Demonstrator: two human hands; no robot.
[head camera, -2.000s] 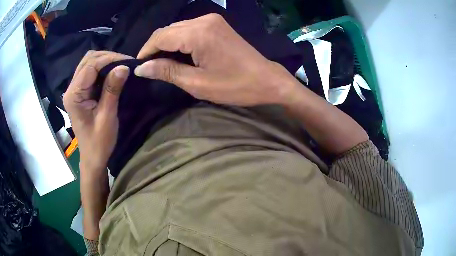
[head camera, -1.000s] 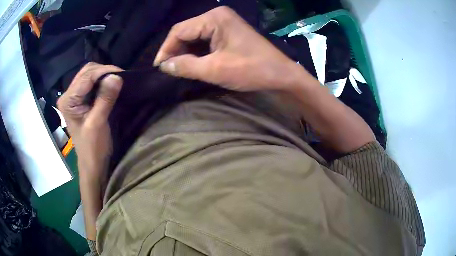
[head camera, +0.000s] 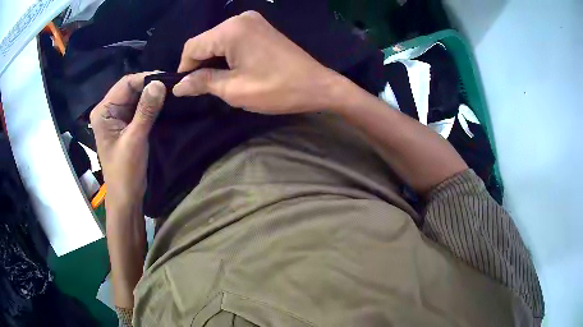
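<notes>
A large limp dark cloth lies over the lap and hangs from both hands. My left hand pinches its folded edge between thumb and fingers, at the left. My right hand pinches the same edge between thumb and forefinger, just right of the left thumb. The fingertips of the two hands are close together. Whether anything small is held between the right fingertips cannot be told.
A green bin with dark and white pieces stands right of the lap. A pale surface fills the right side. A curved white strip is at the left. Orange parts show near it. Dark crinkled material lies lower left.
My right hand moved right along the edge, away from the left hand, one second ago. Now it is back close beside the left thumb. Both hands still pinch the cloth.
</notes>
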